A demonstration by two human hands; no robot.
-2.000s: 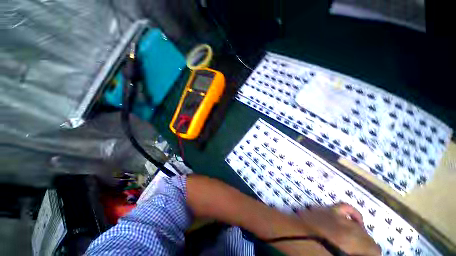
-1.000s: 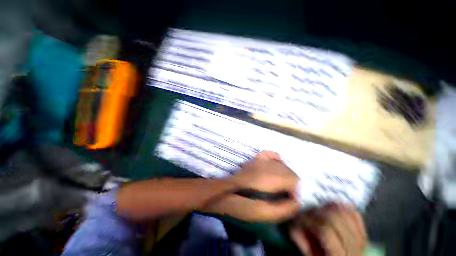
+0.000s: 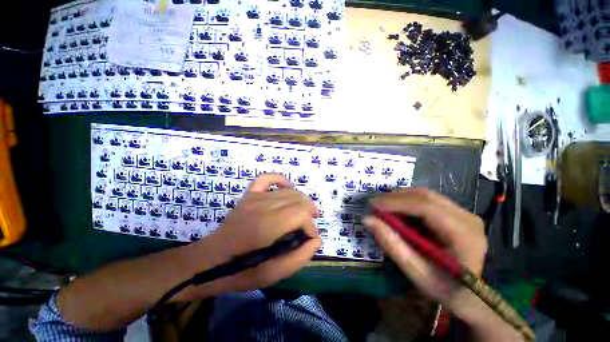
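Observation:
A long white keyboard PCB (image 3: 160, 184) with rows of black marks lies in front of me. My left hand (image 3: 271, 227) is over its middle, closed around the black soldering iron (image 3: 251, 259), whose cable runs back along my forearm; its tip is hidden. My right hand (image 3: 435, 234) is at the board's right end and holds the red-handled soldering iron (image 3: 421, 239) with a patterned brown-gold rear (image 3: 495, 300). Its tip is blurred near the board.
A second white board (image 3: 227, 57) with a paper note (image 3: 150, 37) lies behind. A pile of tiny black pieces (image 3: 435, 53) is on the cream board (image 3: 374, 87). Tweezers (image 3: 517, 180) and a silvery coil (image 3: 537, 133) are at right. The multimeter (image 3: 8, 174) is cut off at left.
The view has swung right and steadied. The boards have shifted left in the picture, the multimeter is mostly out at the left edge, and my right hand with its red iron now shows clearly.

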